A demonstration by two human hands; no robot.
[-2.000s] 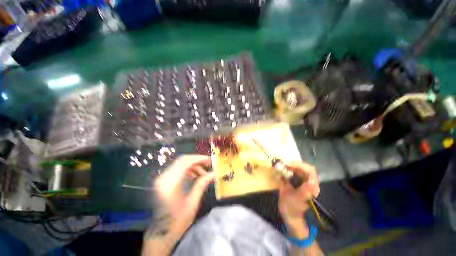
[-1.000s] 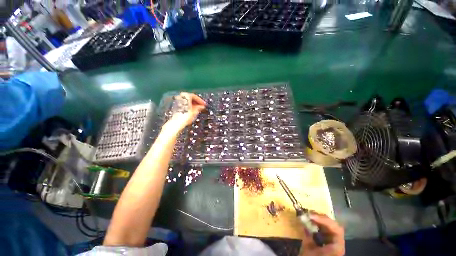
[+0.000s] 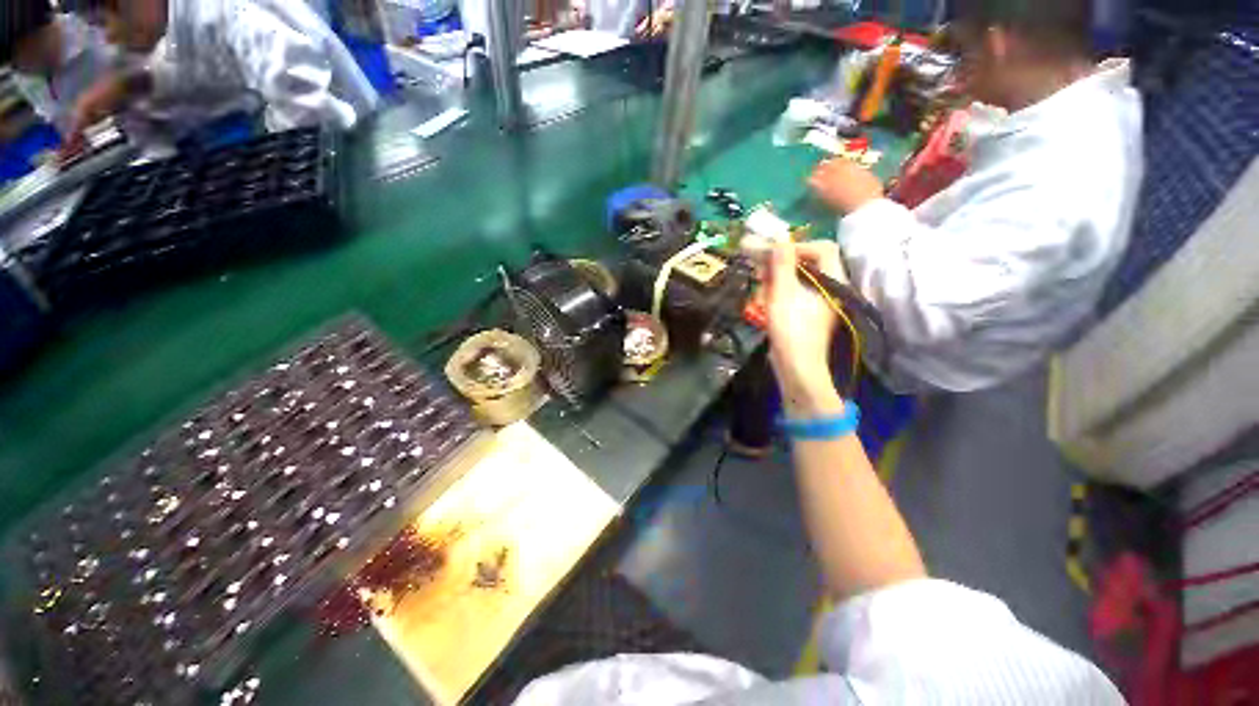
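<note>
My right hand (image 3: pixel 793 301), with a blue band on the wrist, reaches out at the bench's right edge. Its fingers are partly hidden beside a pale part; a yellow wire and dark cable run by it. The soldering iron cannot be made out. My left hand is out of view. The yellow mat (image 3: pixel 539 513) bears a dark winged piece (image 3: pixel 489 568) and a pile of tiny dark-red wired components (image 3: pixel 401 568). The blister tray (image 3: pixel 262 476) holds rows of parts with white discs. A few white-headed components (image 3: pixel 242 688) lie at the bottom edge.
The round tip cleaner (image 3: pixel 493 370) and black fume fan (image 3: pixel 563 324) stand behind the mat. A person in white (image 3: pixel 987 235) works at the right, close beyond my hand. Other people are at the upper left, near a black tray (image 3: pixel 193 200). Metal posts rise behind.
The view has swung right. My right hand has moved from over the mat to the equipment beyond the fan. My left hand, over the blister tray before, has left the picture.
</note>
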